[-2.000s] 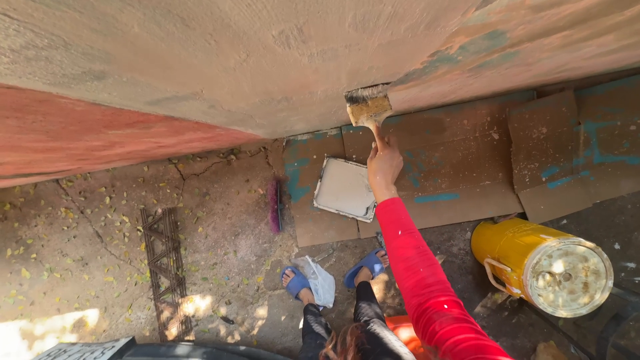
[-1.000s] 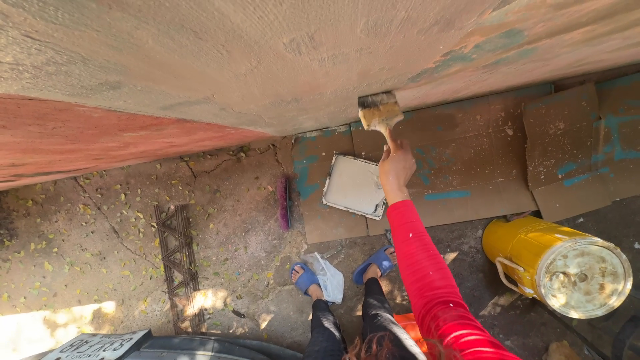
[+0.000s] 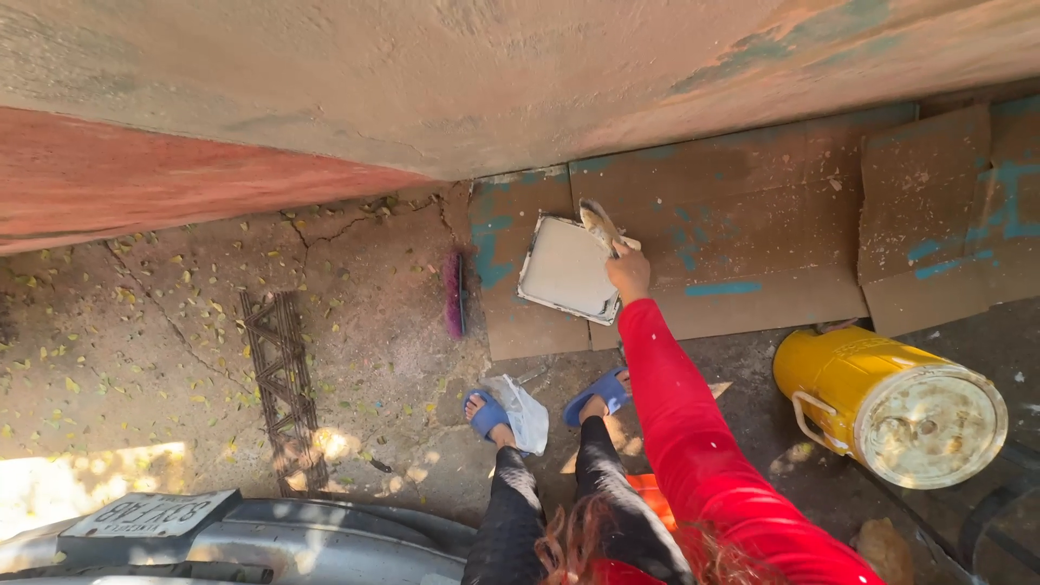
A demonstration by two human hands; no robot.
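My right hand (image 3: pixel 628 270), in a red sleeve, grips the handle of a wide paintbrush (image 3: pixel 599 221). The brush is over the upper right edge of a shallow rectangular tray of pale paint (image 3: pixel 571 272); whether its bristles touch the paint, I cannot tell. The tray lies on flattened cardboard (image 3: pixel 747 211) spotted with turquoise paint, along the foot of a painted wall (image 3: pixel 455 81). The wall is pinkish beige, with a red section (image 3: pixel 179 175) at the left and blue-green patches at the upper right. My left hand does not show.
A yellow paint bucket with a lid (image 3: pixel 845 382) stands at the right. A purple-bristled brush head (image 3: pixel 453 294) and a rusty metal lattice (image 3: pixel 280 390) lie on cracked concrete. A white plastic bag (image 3: pixel 524 414) is between my blue sandals. A car bumper (image 3: pixel 349 540) juts in at the bottom left.
My right hand has brought the paintbrush down from the wall to the paint tray. Earlier frames show its bristles at the wall's lower part.
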